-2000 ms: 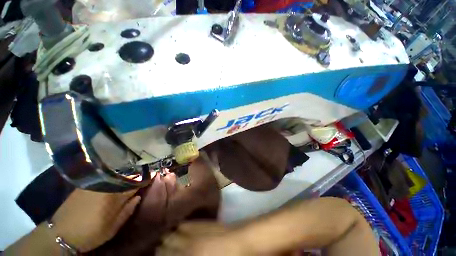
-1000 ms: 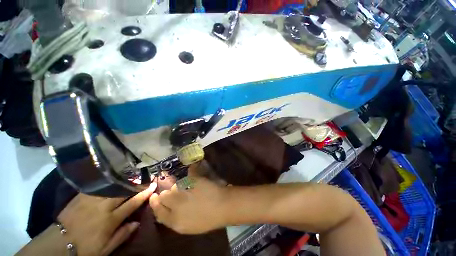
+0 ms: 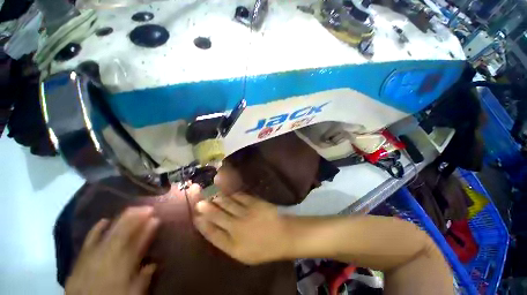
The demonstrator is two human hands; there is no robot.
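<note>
A dark brown garment panel [image 3: 179,248] lies spread under the white sewing machine head [image 3: 173,75] with its blue stripe and JACK lettering. The lit needle area [image 3: 185,184] is at the head's lower left, partly hidden by the chrome loop [image 3: 63,124]. More brown cloth shows under the arm of the machine. My right hand [image 3: 240,224] lies on the cloth just right of the needle area, fingers bent and close together. My left hand [image 3: 118,248] is blurred over the cloth at the lower left, fingers somewhat apart; whether it touches the cloth is unclear.
A red-handled tool [image 3: 381,145] and dark scissors [image 3: 393,164] lie on the white table right of the machine, near a cream tray [image 3: 436,138]. A blue crate [image 3: 491,230] with brown, red and yellow cloth stands at the right. Red items show below my right forearm.
My left hand has drawn back from the needle area towards the lower left. My right hand has come in beside the needle, and the brown panel now lies flatter and wider. The view has shifted slightly.
</note>
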